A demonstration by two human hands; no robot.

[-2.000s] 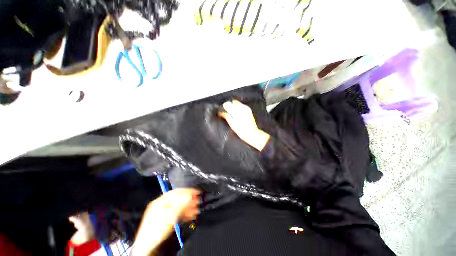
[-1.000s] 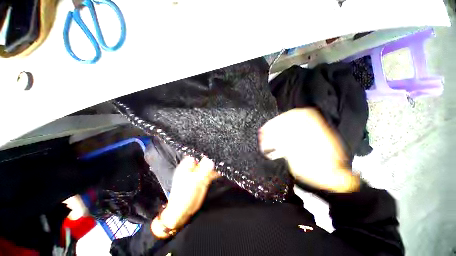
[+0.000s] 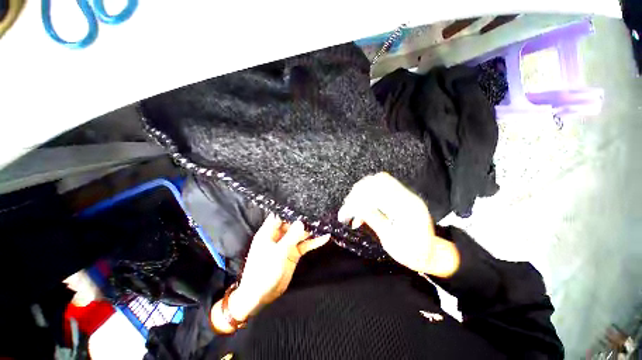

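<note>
The dark speckled tweed garment (image 3: 281,148) lies over my lap against the table edge. The black-and-white braid trim (image 3: 236,184) runs along its lower edge, slanting down from the left to the right. My left hand (image 3: 274,256) holds the trimmed edge from below, fingertips on the braid. My right hand (image 3: 391,221) is bent over the same edge just to the right, fingers curled together at the tweed. Whether a needle is in its fingertips is too small to tell. Plain grey lining (image 3: 218,214) shows under the edge at the left.
The white table (image 3: 211,42) crosses the top, with blue scissors handles (image 3: 88,35) cut off at the upper left. A blue basket (image 3: 200,235) with dark pieces stands lower left. A soft black cloth bundle (image 3: 457,133) hangs right. A purple stool (image 3: 510,77) stands on the speckled floor.
The garment turned from its smooth side to the tweed side. My left hand took the edge, and my right hand came down left to the trim. The view shifted, so the scissors moved towards the upper left.
</note>
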